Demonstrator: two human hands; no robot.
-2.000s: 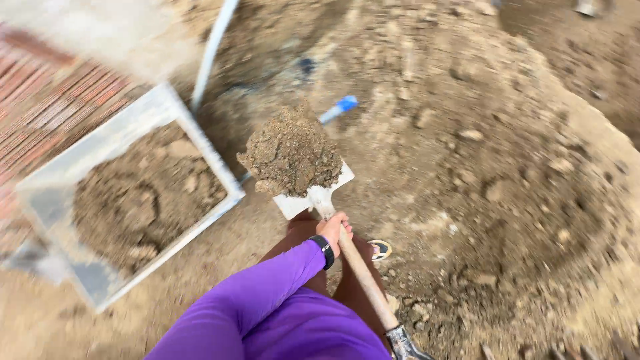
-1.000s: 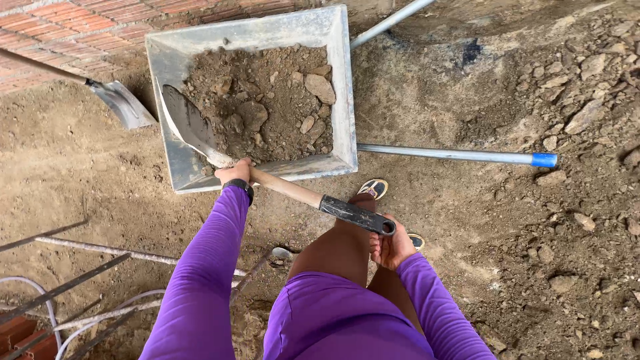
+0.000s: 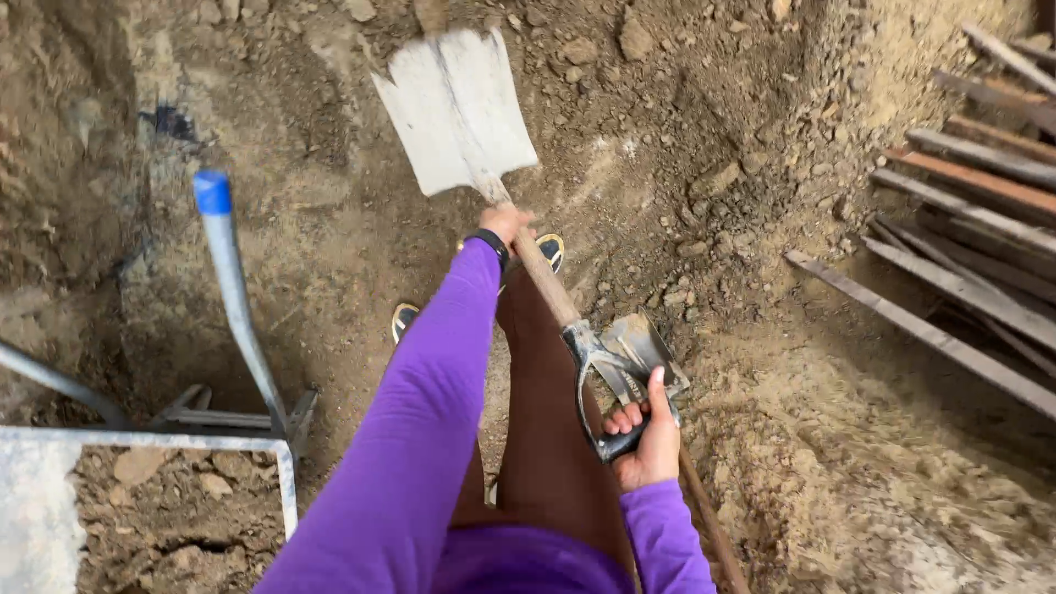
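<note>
My left hand (image 3: 505, 224) is closed around the wooden shaft of a shovel (image 3: 462, 115), just behind its metal blade. The blade is pale, has a ragged front edge and carries no soil. My right hand (image 3: 648, 437) grips the black D-handle at the shaft's other end, thumb raised. Loose, stony soil (image 3: 635, 37) lies around the blade's tip. At the lower left, a metal wheelbarrow (image 3: 190, 442) holds soil and stones (image 3: 173, 528). Its tube handle with a blue grip (image 3: 212, 193) points up the view.
A second shovel (image 3: 639, 342) with a wooden shaft lies on the ground beyond my right hand. Wooden boards (image 3: 932, 322) are piled at the right. A heap of crumbly earth (image 3: 701, 190) lies right of my feet. Another metal tube (image 3: 58, 379) is at the left.
The shovel blade was loaded two seconds ago, was over the wheelbarrow tray one second ago, and is now over the ground without soil. The view has turned strongly away from the wheelbarrow.
</note>
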